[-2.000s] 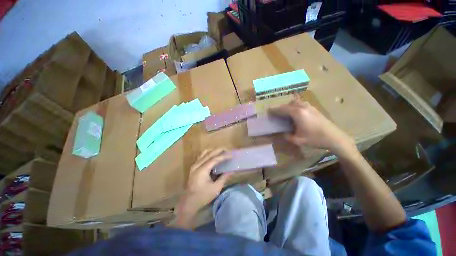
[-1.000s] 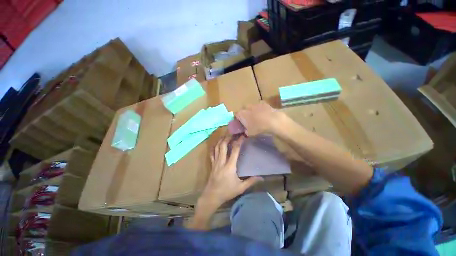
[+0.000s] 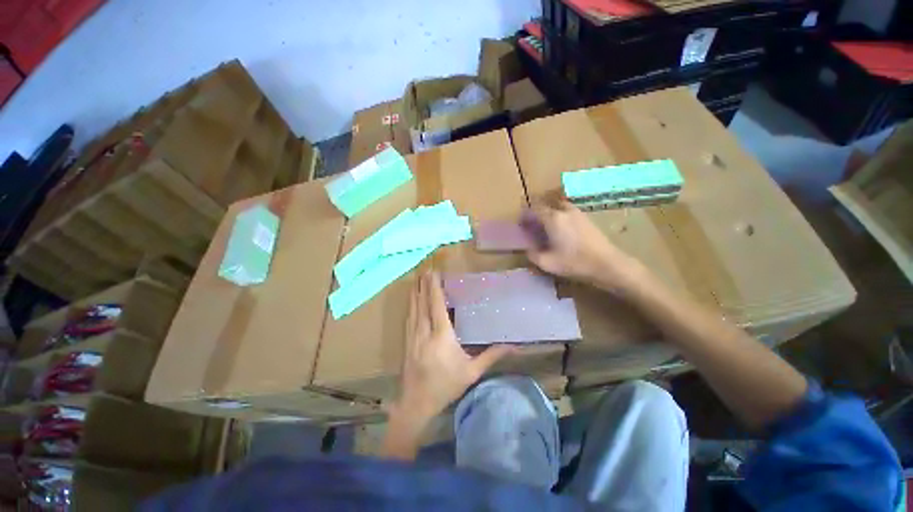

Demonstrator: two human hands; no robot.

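Note:
Mauve-grey finned blocks [image 3: 516,308] lie side by side, dotted faces up, near the front edge of the brown cartons. My left hand [image 3: 435,340] is against their left ends, its thumb along the near edge, not closed around them. My right hand [image 3: 571,242] is blurred and grips the right end of another mauve block [image 3: 504,237], just beyond them. Loose mint-green strips [image 3: 395,253] lie fanned to the left. A green-faced block [image 3: 623,182] with striped sides stands at the far right.
Labelled green packs lie at the left [image 3: 251,245] and far left side [image 3: 370,182] of the closed cartons [image 3: 661,250]. Beyond are an open carton with clear film [image 3: 450,105] and stacked black totes [image 3: 641,50]. Partitioned cartons [image 3: 170,180] stand left; an open carton is at right.
The hands first held separate blocks, which now lie together. Since a second ago, my right hand has moved right from beside the green strips, with a block. The left hand has stayed beside the blocks.

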